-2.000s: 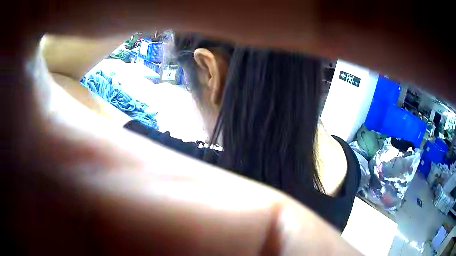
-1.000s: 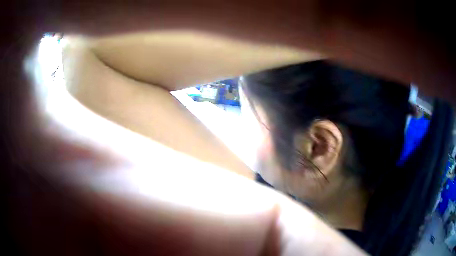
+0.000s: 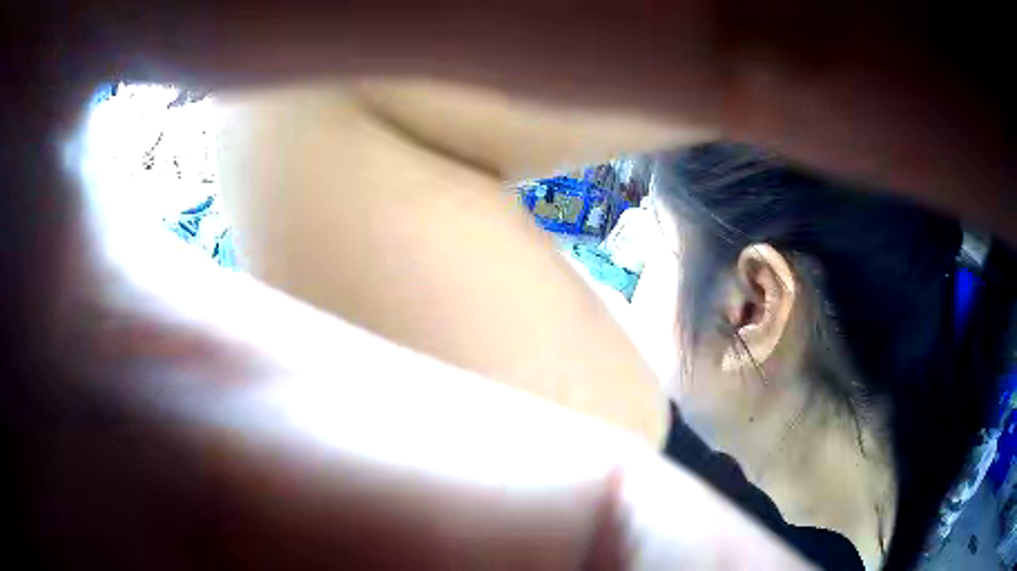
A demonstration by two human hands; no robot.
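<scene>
Large blurred skin-toned shapes [image 3: 368,413] lie very close to the lens along the top and bottom and leave a slanted gap. They may be fingers, but whose they are cannot be told. In the gap a bare bent arm [image 3: 446,268] is raised across the middle, its hand hidden. A person's ear [image 3: 764,301] and dark hair [image 3: 881,257] fill the right side, above a black top [image 3: 725,468]. Neither of my hands can be made out for certain, and no tool shows in a hand.
Blue crates [image 3: 558,203] stand in the background beyond the arm. Light blue fabric [image 3: 608,268] lies on a bright white surface below them. More blue cloth [image 3: 201,223] shows at the left edge of the gap, by an overexposed pale heap [image 3: 167,139].
The person's head has shifted right and appears closer than two seconds ago. The bare arm has come across the middle, covering much of the white surface. The blurred shapes at the lens look unchanged.
</scene>
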